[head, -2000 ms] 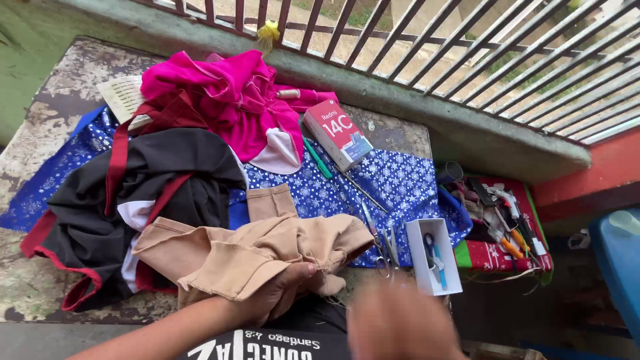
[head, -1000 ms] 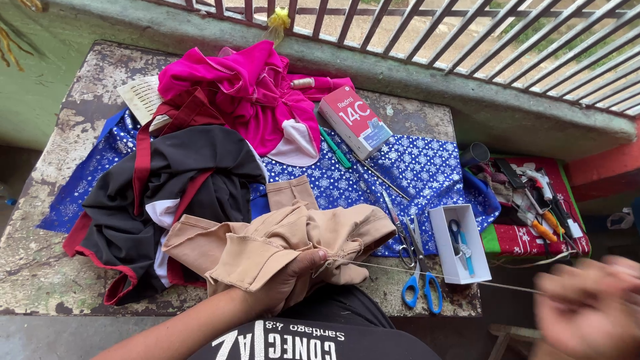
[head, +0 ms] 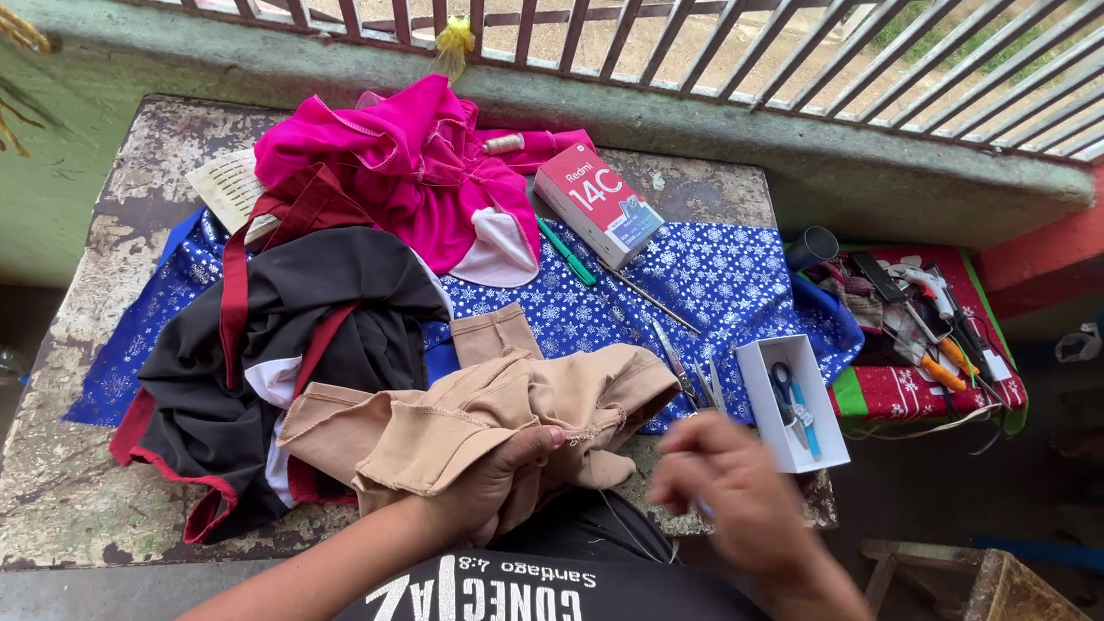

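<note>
My left hand grips a beige fabric garment with its thumb on top, beside a seam with frayed threads. Blurred by motion, my right hand is in the air just right of the garment, its fingers bent; whether it holds a needle or thread cannot be seen. A light thread hangs below the garment over the dark clothing on my lap. Past my right hand lie scissors, their handles hidden by it, and a metal tool beside them.
Blue snowflake cloth covers part of the worn table. On it are a black and red garment, magenta fabric, a thread spool, a phone box, a green pen and a white open box. Tools fill a side surface.
My right hand has come back leftward, close to the garment, from far right, where a thread stretched between it and the garment a second ago. My left hand still grips the garment.
</note>
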